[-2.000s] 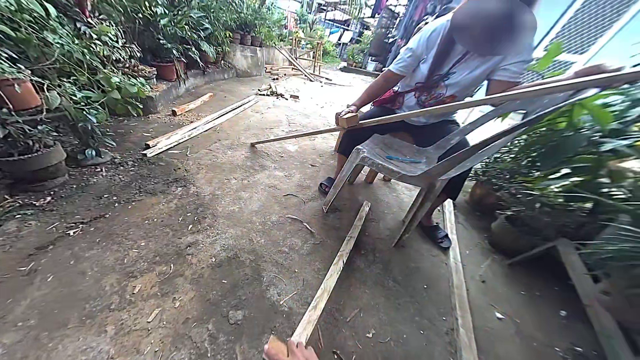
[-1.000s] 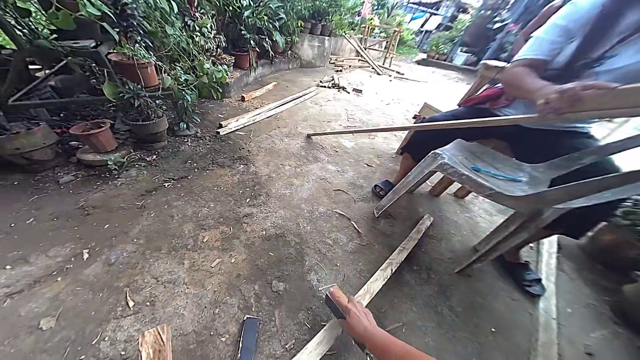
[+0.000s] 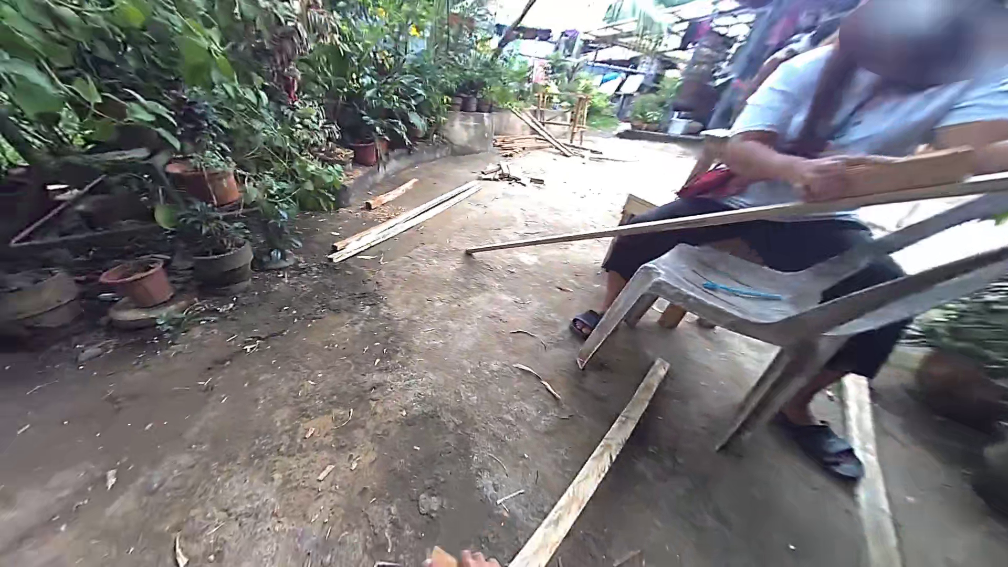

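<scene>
At the bottom edge, the fingertips of my right hand [image 3: 476, 559] are beside the near end of a long wooden plank [image 3: 592, 471]. They hold a small tan block [image 3: 442, 557], mostly cut off by the frame. The plank slants away over the ground toward a worn plastic chair [image 3: 713, 287], on whose seat lies a blue item [image 3: 742, 291]. Outside the view is my left hand. Behind the chair a seated person [image 3: 835, 118] grips a wooden piece [image 3: 906, 175] against a long thin wooden strip [image 3: 630, 229], whose far end meets the ground.
Another plank [image 3: 870, 472] lies at right near the person's sandal [image 3: 823, 449]. Long wooden pieces [image 3: 409, 220] lie on the ground farther back, with a wood pile [image 3: 520, 144] beyond. Potted plants [image 3: 138, 282] line the left side; wood shavings dot the ground.
My right hand has moved back along the plank with the block, down to the bottom edge. A wooden end and a dark strip at the lower left have left the view.
</scene>
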